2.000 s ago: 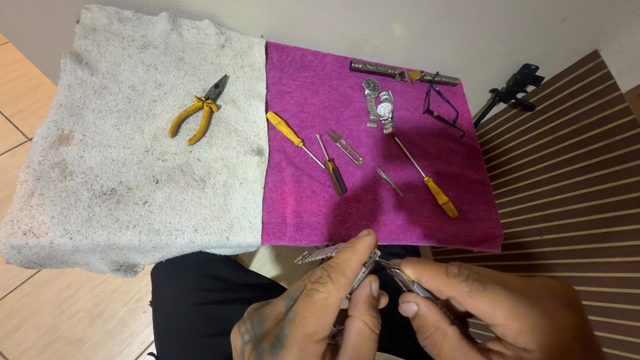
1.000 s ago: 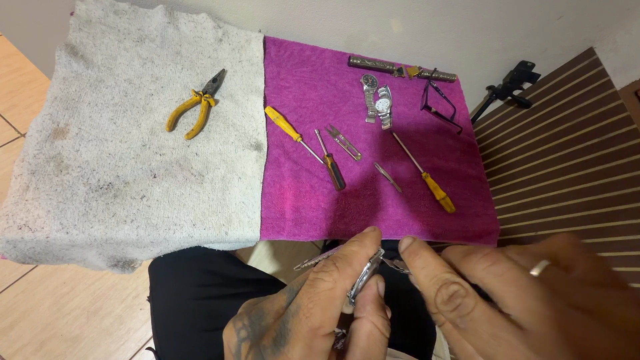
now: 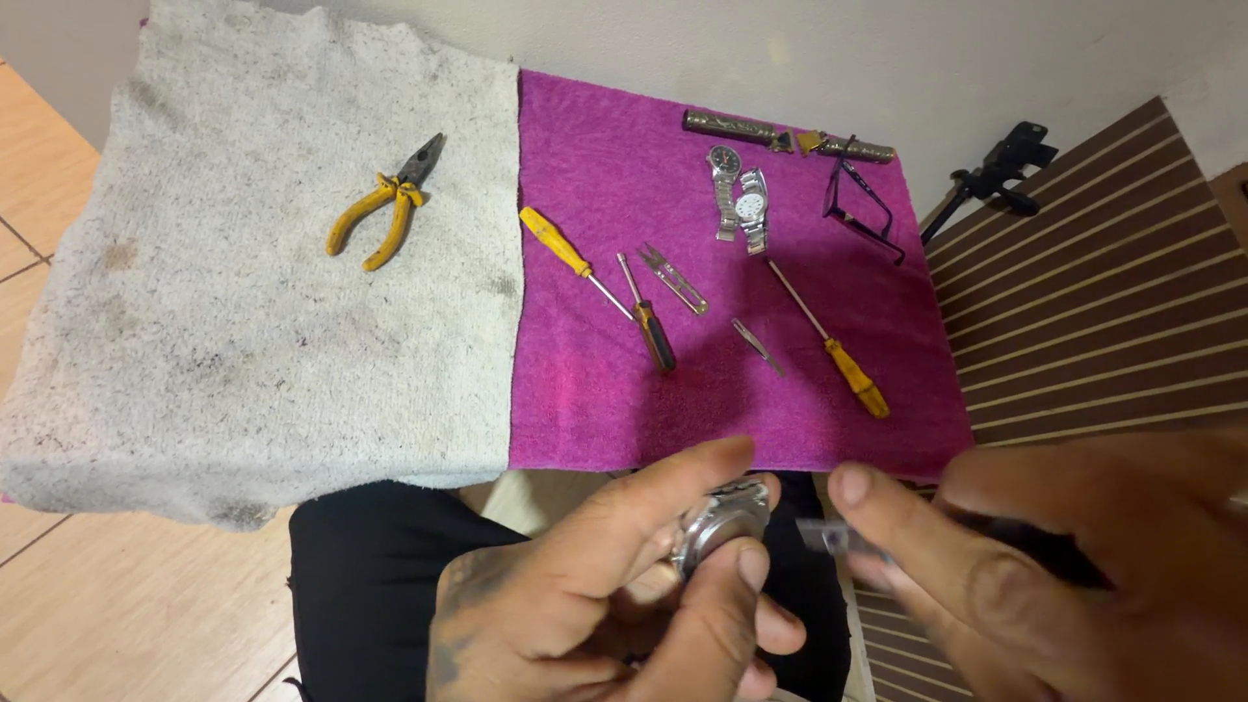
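Observation:
Between the thumb and fingers of my left hand [image 3: 624,595] is a metal watch case [image 3: 726,526], tilted, with part of it hidden by the fingers. Just right of it and apart from it, my right hand [image 3: 1033,575] pinches a small metallic piece [image 3: 834,536], blurred, whose kind I cannot tell. Beyond the hands, on the magenta cloth [image 3: 595,419], lie tweezers [image 3: 758,346], thread snips [image 3: 673,280], a short dark-handled screwdriver [image 3: 653,336] and two yellow-handled screwdrivers [image 3: 556,242] [image 3: 858,378]. Two wristwatches with metal bands, one dark-faced [image 3: 724,161] and one white-faced [image 3: 751,207], lie farther back.
Yellow-handled pliers [image 3: 395,210] lie on the stained white cloth [image 3: 244,341] at left. Eyeglasses [image 3: 863,205] and an ornate metal object [image 3: 731,127] are at the back right of the magenta cloth. A black clamp-like stand [image 3: 1004,171] stands beside the striped surface [image 3: 1102,292] at right.
My right hand has moved right, away from the watch held in my left hand. The watch case shows more of its flat side now. The tools on the cloths have not moved.

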